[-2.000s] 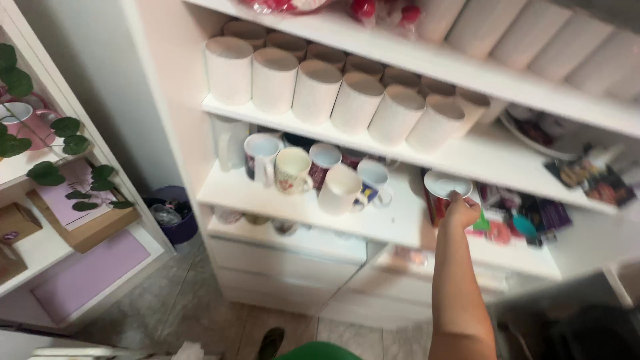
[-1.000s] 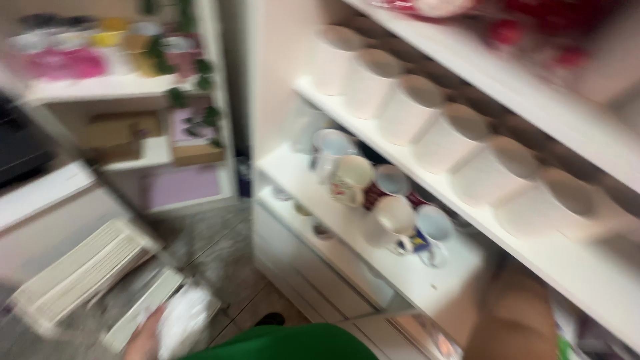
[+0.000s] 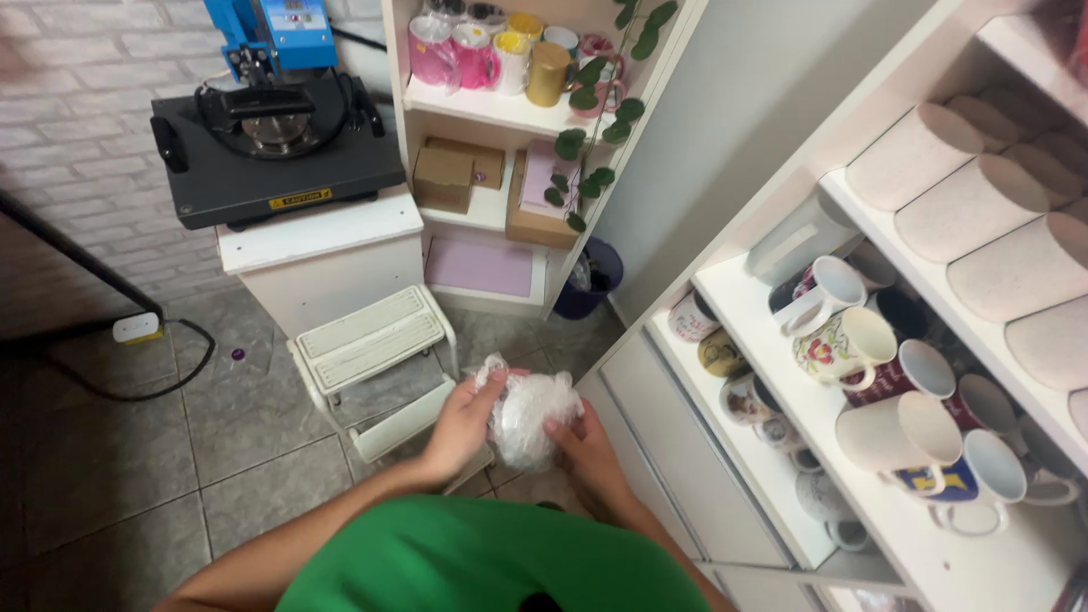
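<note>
A bundle of crumpled clear plastic wrap (image 3: 527, 421) is held between both hands in front of my green shirt; what it may enclose cannot be told. My left hand (image 3: 466, 421) grips its left edge, thumb on top. On the right side, my right hand (image 3: 588, 446) holds it with the fingers partly hidden behind. To the right, printed mugs stand on a white shelf, among them a floral mug (image 3: 844, 347) and a plain cream mug (image 3: 899, 431). Tall white cylinders (image 3: 971, 206) line the shelf above.
A white step stool (image 3: 374, 340) stands just beyond my left hand. Behind it, a black and blue heat press (image 3: 280, 153) rests on a white cabinet (image 3: 323, 246). A corner shelf (image 3: 476, 106) holds mugs and cardboard boxes (image 3: 444, 178). A purple bin (image 3: 591, 280) sits on the floor.
My right hand has left the mug shelf, where it touched a mug two seconds ago, and now holds the plastic bundle with my left. The view has swung left.
</note>
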